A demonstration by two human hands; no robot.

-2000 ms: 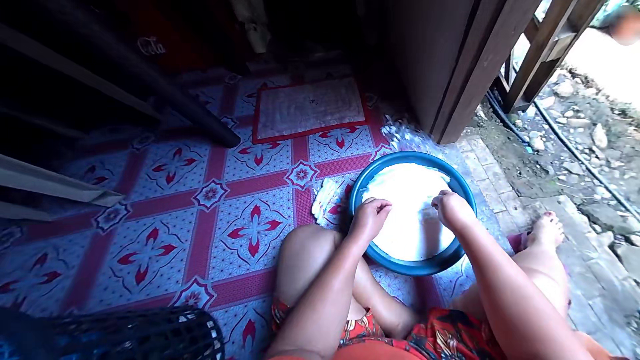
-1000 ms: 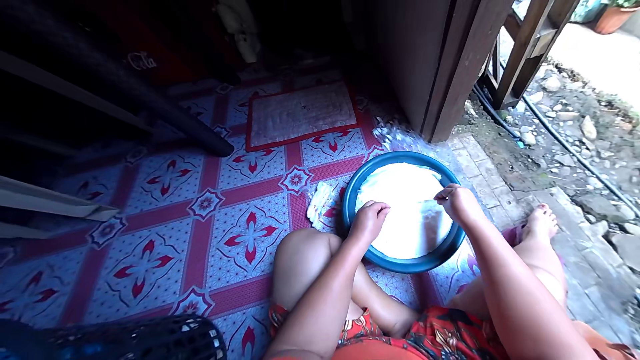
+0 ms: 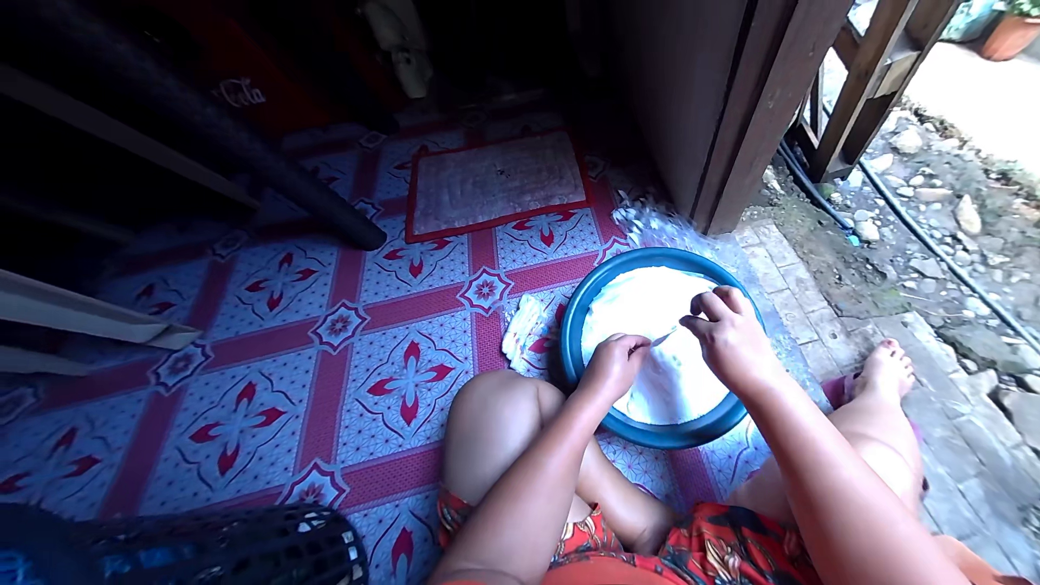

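A round blue-green plastic basin (image 3: 574, 325) stands on the patterned floor covering between my legs, with overexposed white contents (image 3: 642, 296) whose kind I cannot tell. Over its middle, my left hand (image 3: 619, 364) pinches one end of a small, thin whitish piece (image 3: 665, 335). My right hand (image 3: 723, 329) pinches the other end, a little higher and to the right. Just left of the basin, a crumpled white thing, perhaps a plastic bag (image 3: 526, 327), lies on the floor. Clear plastic or white scraps (image 3: 654, 221) lie beyond the rim, near the door post.
A red-edged mat (image 3: 500, 183) lies ahead. A dark wooden door post (image 3: 756, 122) rises beyond the basin. A black openwork plastic basket (image 3: 325, 532) is at the lower left, and a dark pole (image 3: 357, 227) ends above it. Paving, stones and a hose (image 3: 934, 244) are outside at right.
My hands have come closer together over the basin, and a thin whitish piece now shows between their fingertips.
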